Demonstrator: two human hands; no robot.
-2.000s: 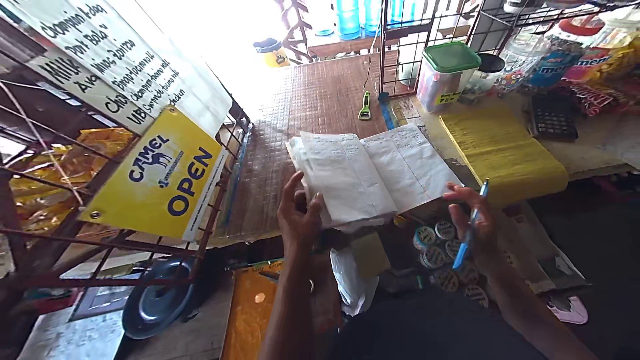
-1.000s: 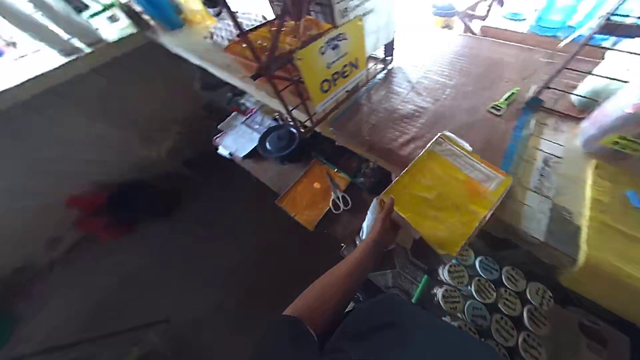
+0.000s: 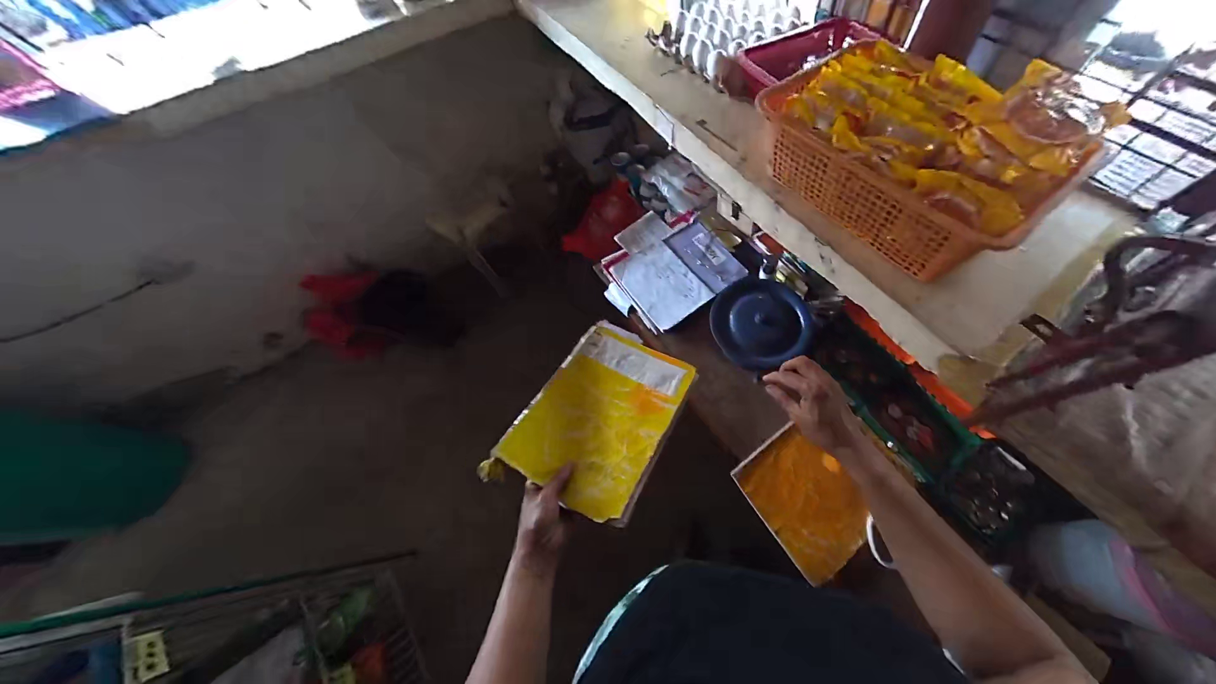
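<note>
My left hand [image 3: 543,513] grips the lower edge of a closed notebook with a worn yellow cover [image 3: 598,423], thumb on top, held over the dark floor. My right hand [image 3: 807,399] is at the near edge of a round blue plastic lid or basin [image 3: 762,323]; its fingers are bent, and whether they pinch anything is not clear. Below my right forearm lies an orange-covered book or folder [image 3: 807,503]. The white handle of the scissors [image 3: 879,543] shows partly beside it, the rest hidden by the arm.
Papers and notebooks [image 3: 670,275] lie beyond the blue lid. Green trays [image 3: 912,418] of small items run below the shelf ledge [image 3: 912,313]. On the shelf stand an orange basket [image 3: 855,190] of yellow packets, a red basket [image 3: 784,62] and eggs [image 3: 722,33]. A wire rack [image 3: 389,570] stands lower left.
The notebook, open two seconds ago, is now closed in my left hand. My right hand, which held a blue pen then, has come to the blue lid. The view has swung far left.
</note>
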